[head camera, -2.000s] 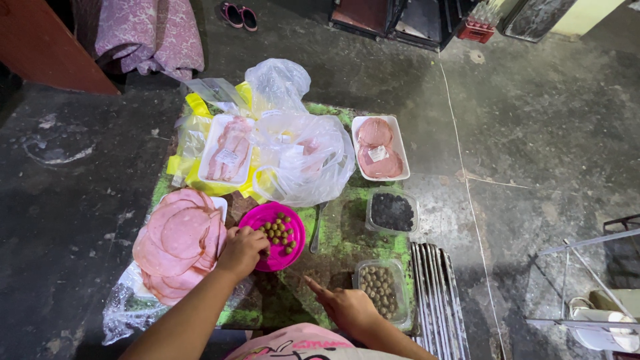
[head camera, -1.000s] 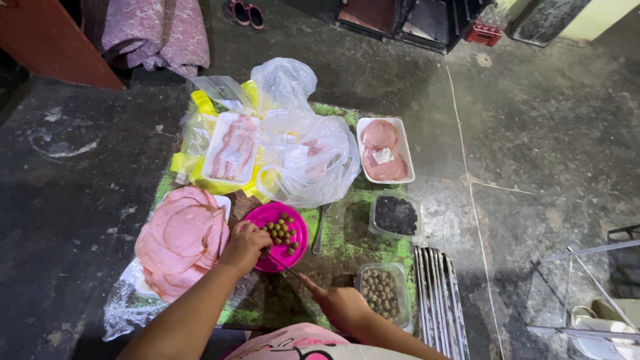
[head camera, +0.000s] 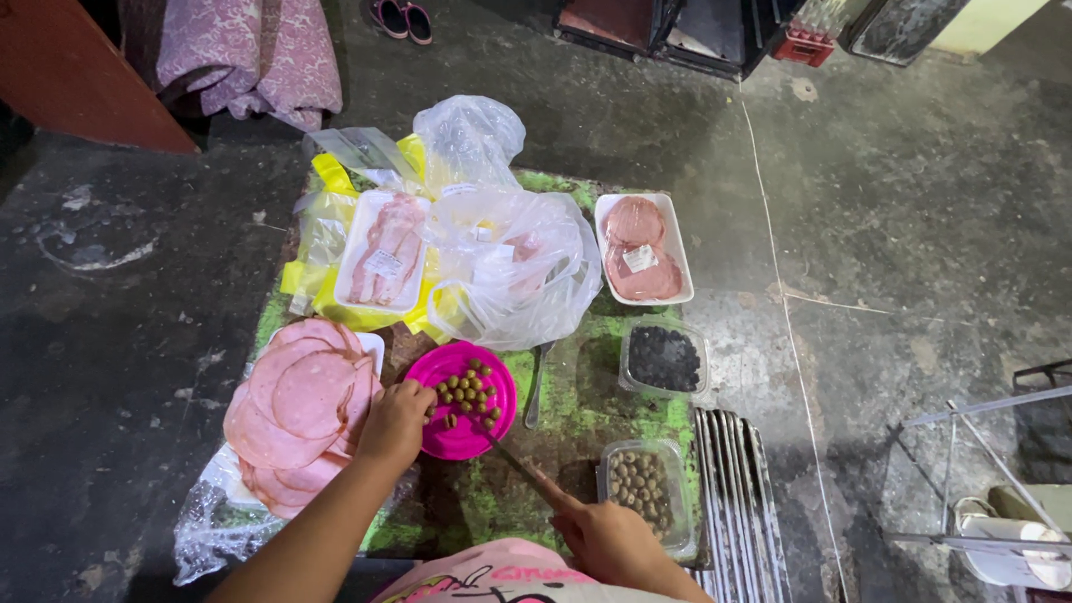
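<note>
My left hand (head camera: 397, 423) rests at the left rim of a magenta plate (head camera: 435, 360), its fingertips touching a green olive. More green olives (head camera: 471, 387) lie on the plate, one of them in pieces. A knife (head camera: 519, 466) is held in my right hand (head camera: 599, 528), its tip over the plate. Left of the plate, sliced ham (head camera: 301, 402) is heaped on a white foam tray. A plastic tub of olives (head camera: 641, 490) sits beside my right hand, with a tub of black olives (head camera: 664, 358) beyond it. A metal utensil (head camera: 536, 394) lies right of the plate.
Wrapped trays of bacon (head camera: 387, 251) and round sliced meat (head camera: 643, 251) flank a clear plastic bag (head camera: 519, 268) at the far side of the green worn tabletop (head camera: 569, 419). Stacked metal trays (head camera: 737, 494) stand at the right edge. A metal frame (head camera: 950, 469) is farther right.
Two seconds ago the knife was not plainly visible; it now reaches over the plate from my right hand. My left hand stays at the plate's left side.
</note>
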